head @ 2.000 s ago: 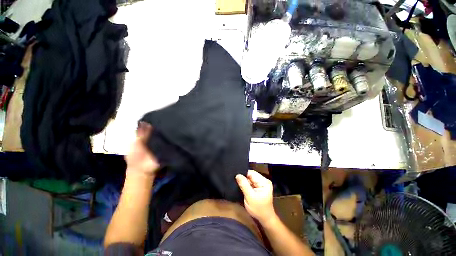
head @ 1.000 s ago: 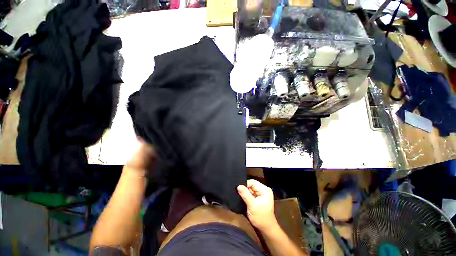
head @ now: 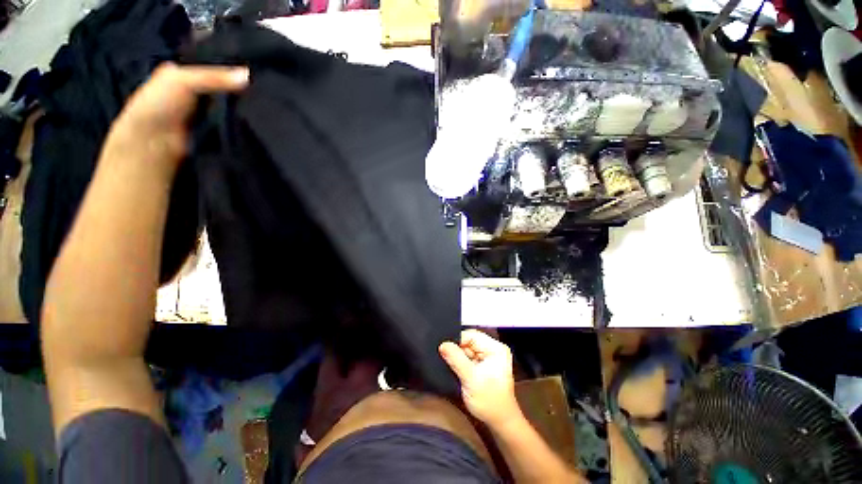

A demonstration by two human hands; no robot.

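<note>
A black garment piece (head: 378,180) spreads over the table's middle and hangs over its front edge. Its right edge runs along the left side of the overlock machine (head: 605,104). My left hand (head: 180,99) is at the piece's upper left, thumb and fingers on the cloth and partly hidden by it. My right hand (head: 480,369) pinches the piece's lower right edge just in front of the table. The needle area is hidden by the white cover (head: 468,142) and the cloth.
A black garment bundle (head: 85,189) lies at the left. Lint (head: 562,269) clumps below the machine. A round fan (head: 756,425) stands at lower right. Navy cloth (head: 813,180) lies on the right-hand table. A wooden block (head: 408,21) sits at the back.
My left hand has moved up and to the left, spreading the black piece towards the bundle. My right hand keeps its pinch on the lower edge, nearly unmoved.
</note>
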